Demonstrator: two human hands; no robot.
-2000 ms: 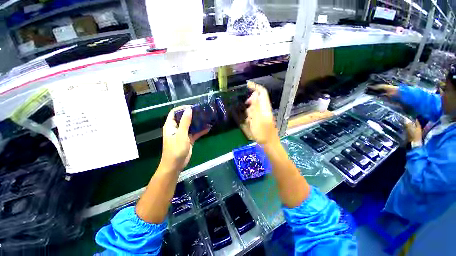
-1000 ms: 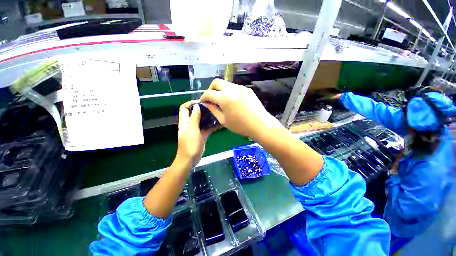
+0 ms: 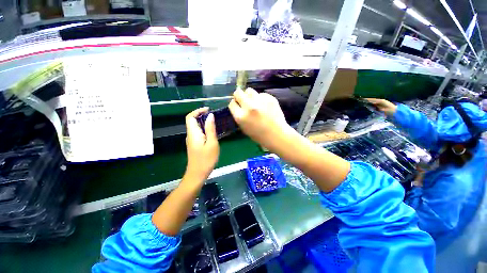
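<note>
A black phone unit (image 3: 223,121) is held up above the green bench. My left hand (image 3: 202,139) grips its left end, thumb on the near face. My right hand (image 3: 258,114) is at its right end with fingers curled; whether it pinches a small part is too blurred to tell. Below, a clear blister tray (image 3: 271,234) holds several black phone units (image 3: 248,224) in two rows, partly behind my left forearm and sleeve. A blue parts bin (image 3: 265,175) full of tiny bits stands beyond the tray.
Stacked blister trays (image 3: 32,186) stand at left beside a hanging instruction sheet (image 3: 109,114). A white shelf (image 3: 160,56) and its post (image 3: 330,69) are ahead. Clear film (image 3: 300,180) lies right of the bin. Another person in blue (image 3: 448,176) works at right near more trays.
My right hand has moved slightly right and up from the phone's face, showing more of the phone. Two seconds ago it was apart with fingers spread. The other person's arm has shifted.
</note>
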